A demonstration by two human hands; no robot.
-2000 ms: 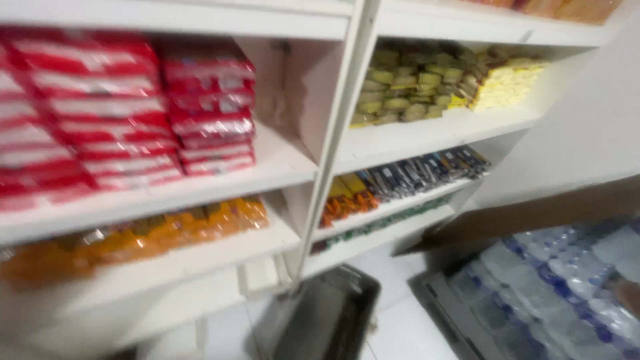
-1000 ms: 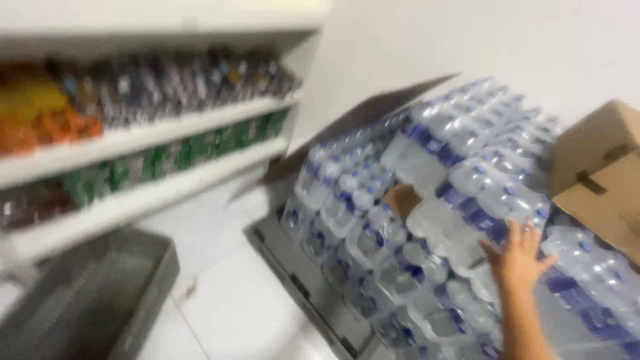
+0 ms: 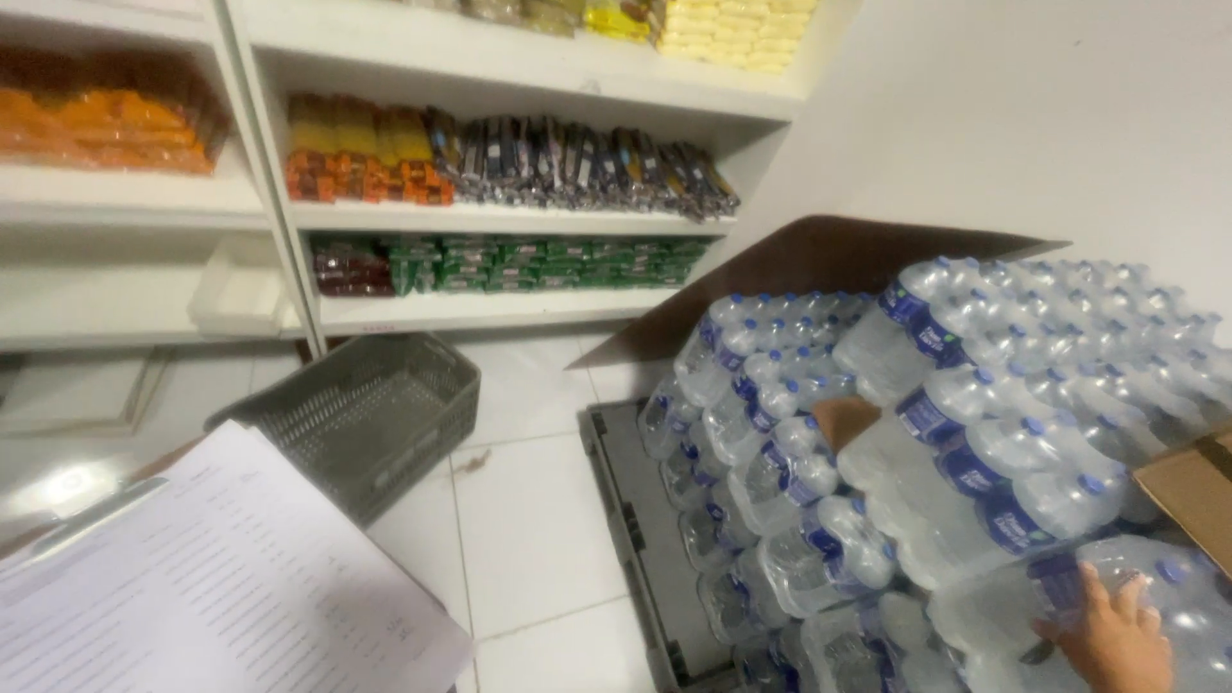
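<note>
My right hand (image 3: 1116,630) is at the lower right, fingers spread, over a shrink-wrapped pack of water bottles (image 3: 1020,616); whether it touches the plastic I cannot tell. Around it are stacked more packs of clear bottles (image 3: 972,452) with blue caps and blue labels. A clipboard (image 3: 87,520) with printed paper sheets (image 3: 231,577) fills the lower left. No left hand shows, so what holds the clipboard is hidden.
The bottles stand on a grey plastic pallet (image 3: 635,539). A grey perforated crate (image 3: 366,414) lies on the white tiled floor (image 3: 539,510). White shelves (image 3: 539,313) hold packaged goods (image 3: 549,265). A cardboard box (image 3: 1193,491) is at the right edge.
The clipboard with papers has come into view at the lower left. My right hand sits lower and further right in the view, still over the bottle packs. The view has shifted considerably.
</note>
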